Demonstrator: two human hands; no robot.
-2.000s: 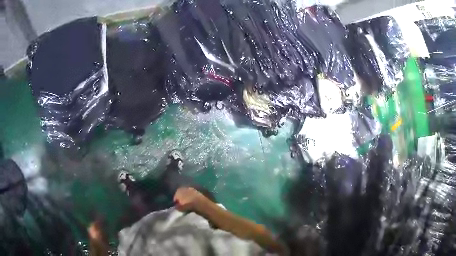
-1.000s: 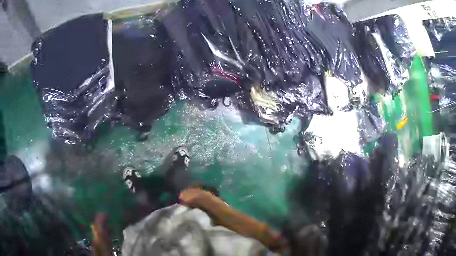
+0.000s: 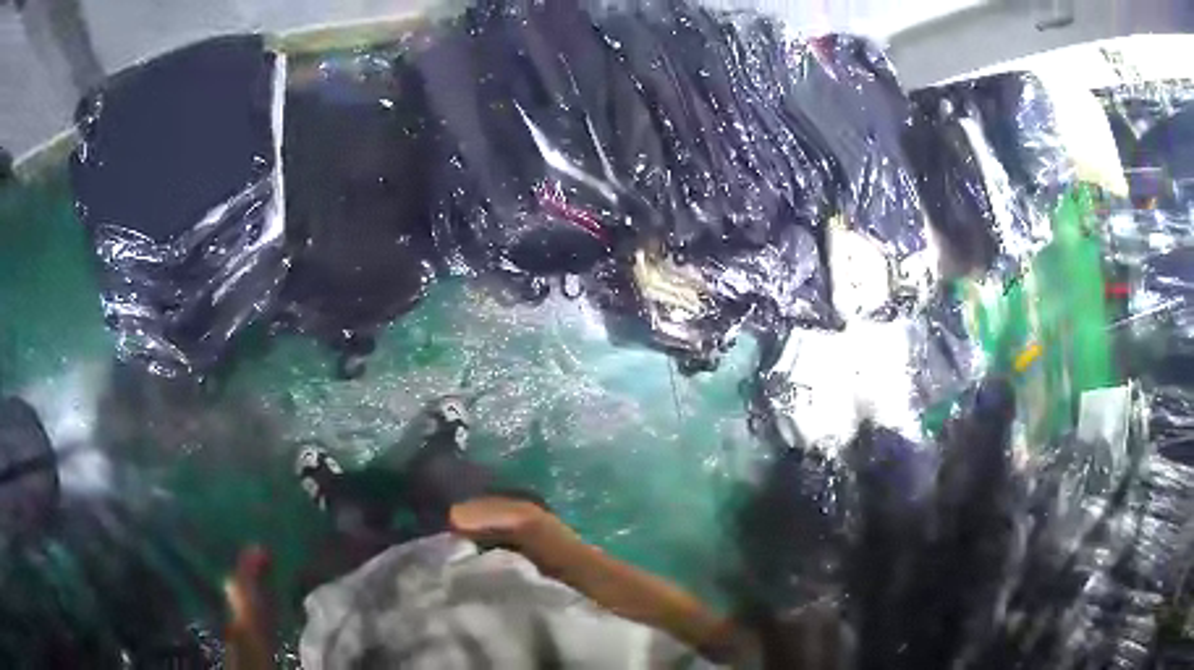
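Note:
My right hand is low in the middle, over the front of the grey-white patterned clothing, with its fingers curled or hidden. My left hand is small and blurred at the lower left, near the bottom edge, with no item visible in it. A dark bagged garment stack lies by the wall at the upper left. A dark garment lies beside it. A long overlapping row of dark bagged garments stretches to the right, with a red detail near its lower edge. Both hands are apart from these garments.
A white bagged item lies right of centre, below a pale round patch. Shiny green floor shows around my dark shoes. Blurred dark strands cover the lower right. A dark round shape is at the left edge.
The whole view has shifted slightly. My hands stay in nearly the same low positions, and the garments on the floor lie as before.

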